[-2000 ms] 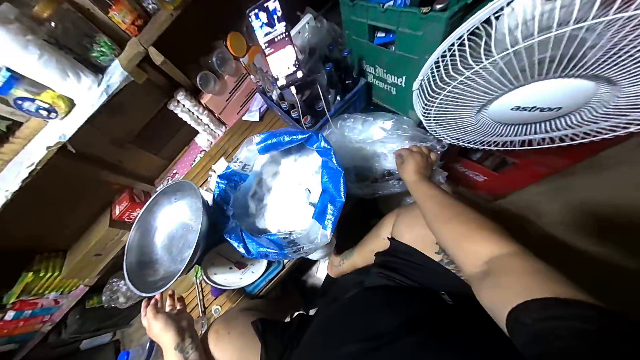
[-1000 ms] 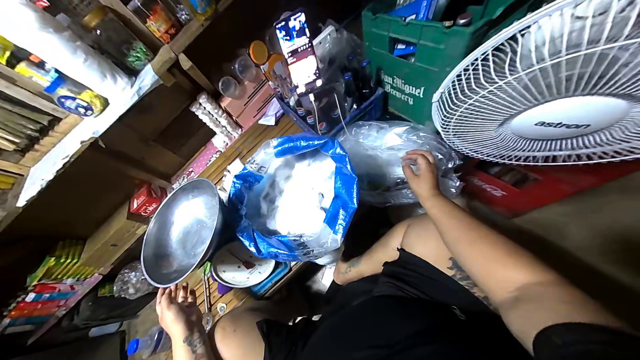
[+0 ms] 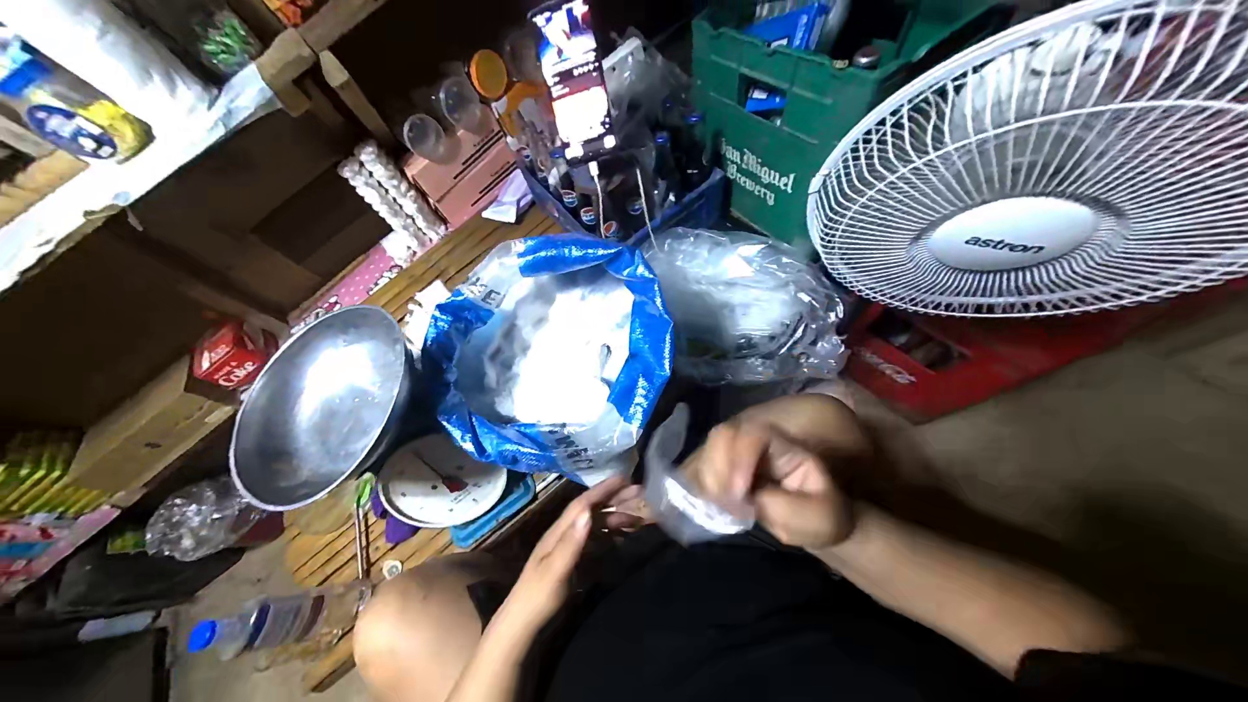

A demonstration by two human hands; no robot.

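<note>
Over my lap, my right hand [image 3: 780,483] pinches a small clear plastic bag [image 3: 697,502], which is blurred. My left hand [image 3: 575,541] is just left of that bag with its fingers extended; whether it touches the plastic is unclear. In front of both hands stands a blue-rimmed sack [image 3: 648,361] lined with plastic and holding a white substance. A metal basin [image 3: 322,405] tilts to the left of the sack, above a round dial scale [image 3: 439,483]. Right of the sack lies a larger clear plastic bag [image 3: 741,302].
A white fan [image 3: 1014,234] stands at the right, over a red crate [image 3: 907,370]. Behind are a green crate [image 3: 760,146], bottles in a blue crate [image 3: 717,205] and an upright phone [image 3: 575,88]. A plastic bottle [image 3: 283,619] lies at lower left, near the wooden bench [image 3: 322,546].
My right hand has moved from the large clear bag to over my lap and now holds a small plastic bag. My left hand has left the area below the basin and come beside it.
</note>
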